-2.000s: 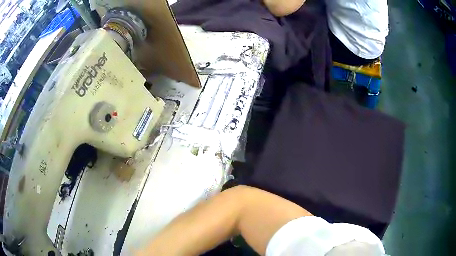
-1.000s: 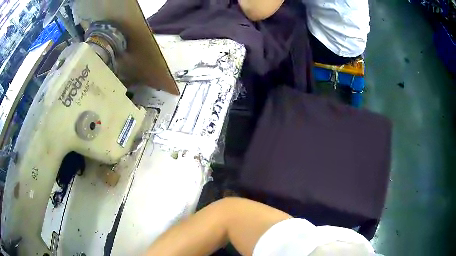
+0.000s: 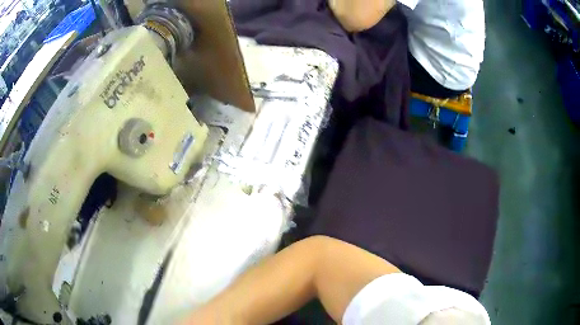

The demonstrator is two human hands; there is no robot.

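Neither of my hands is in the picture. One bare forearm (image 3: 280,273) of mine, with a white sleeve (image 3: 407,301), runs towards the bottom edge, where its hand is cut off. The cream brother sewing machine (image 3: 82,143) stands at the left, with its round dial facing me. Its needle area is not clearly visible. The white sewing table (image 3: 235,235) runs below and right of the machine head, with printed marks and worn edges. Dark cloth shows in the gap under the machine arm.
A draped plum-brown stack (image 3: 413,203) stands right of the table. More plum-brown cloth (image 3: 375,70) hangs behind, near a neighbour's bare arm and white top (image 3: 445,44). A blue and orange stool (image 3: 445,108) is under that person. A brown cardboard panel (image 3: 216,57) stands upright at the machine's end.
The view shifted left and then partly back right, and it is blurrier now. My forearm keeps nearly the same pose. The machine, table and stack look unchanged.
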